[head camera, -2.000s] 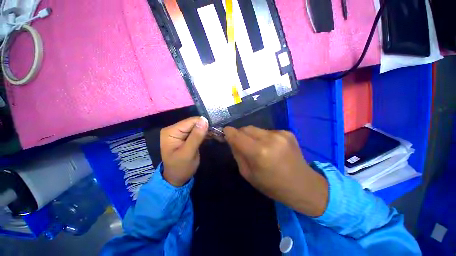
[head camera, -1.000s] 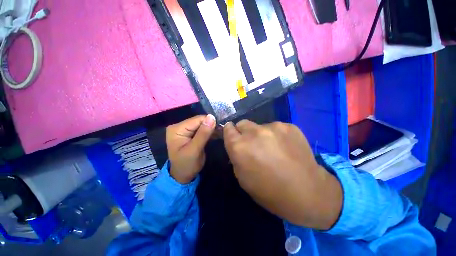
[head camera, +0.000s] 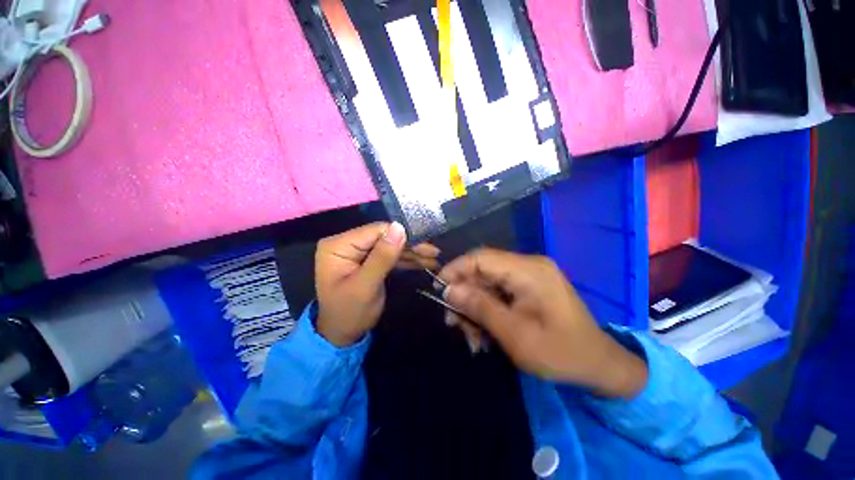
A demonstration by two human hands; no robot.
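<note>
The open-backed tablet [head camera: 412,131] lies tilted over the front edge of the pink mat, silver-white panels and black strips facing up. An orange-yellow flex cable [head camera: 448,84] runs down its middle. My left hand [head camera: 354,281] pinches the tablet's near left corner between thumb and fingers. My right hand [head camera: 525,314] holds thin metal tweezers [head camera: 433,297], whose two prongs are spread and point toward the left hand, just below the tablet's near edge and not touching it. Part of the tweezers is hidden in the right hand.
The pink mat [head camera: 187,122] holds a tape roll [head camera: 82,103] and white cable [head camera: 66,36] at left. A dark block [head camera: 609,33], slim dark stick [head camera: 652,19], black cord [head camera: 696,89] and black tablet [head camera: 764,56] are at right. Blue bins [head camera: 591,225] stand below.
My right hand has moved back from the tablet's corner, down and right, and the tweezer prongs now show apart. The left hand still holds the corner. The tablet has shifted slightly in view.
</note>
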